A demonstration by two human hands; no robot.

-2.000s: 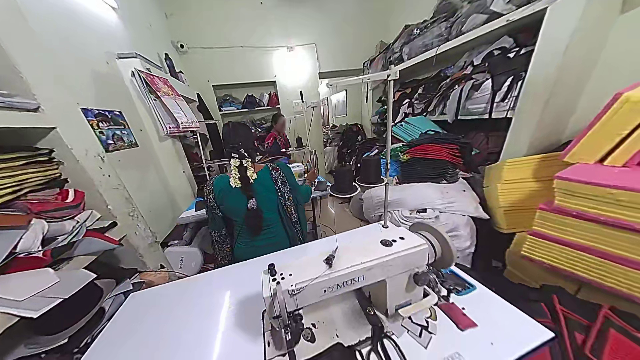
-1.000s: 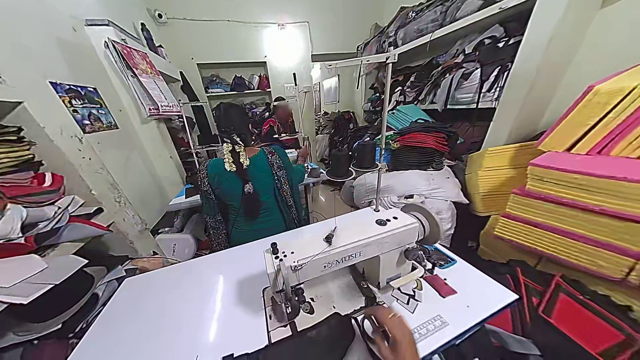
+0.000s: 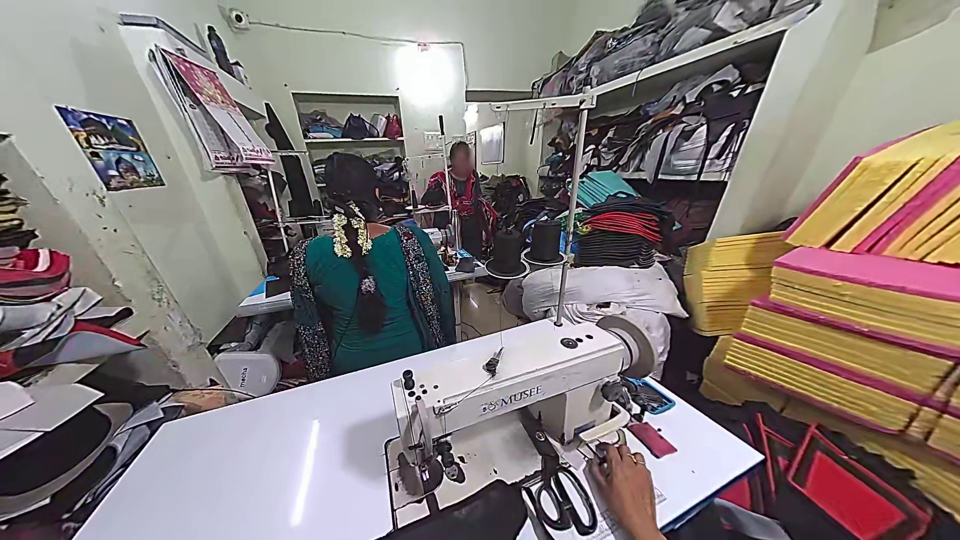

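Observation:
A white Musee sewing machine (image 3: 517, 390) stands on the white table (image 3: 247, 442). My right hand (image 3: 626, 484) reaches in from the bottom edge, its fingertips at small items beside the machine's base, under the white lever; what they touch is too small to tell. Just left of the hand lie black-handled scissors (image 3: 559, 499), blades pointing toward the machine. Black fabric (image 3: 472, 514) lies at the near edge, below the needle area. A dark red piece of cloth (image 3: 652, 439) and a blue tray (image 3: 654, 396) with small things are right of the machine. My left hand is not in view.
Stacks of yellow and pink sheets (image 3: 832, 337) rise at the right, above red-and-black pieces (image 3: 840, 480). Fabric pieces (image 3: 60, 330) are piled at the left. A person in green (image 3: 375, 300) sits beyond the table; another person (image 3: 461, 195) is farther back. Thread cones (image 3: 508, 251) stand behind the machine.
My right hand, out of view two seconds ago, came in over the near right of the table and is now farther forward, beside the machine's base. The scissors show more fully than one second ago.

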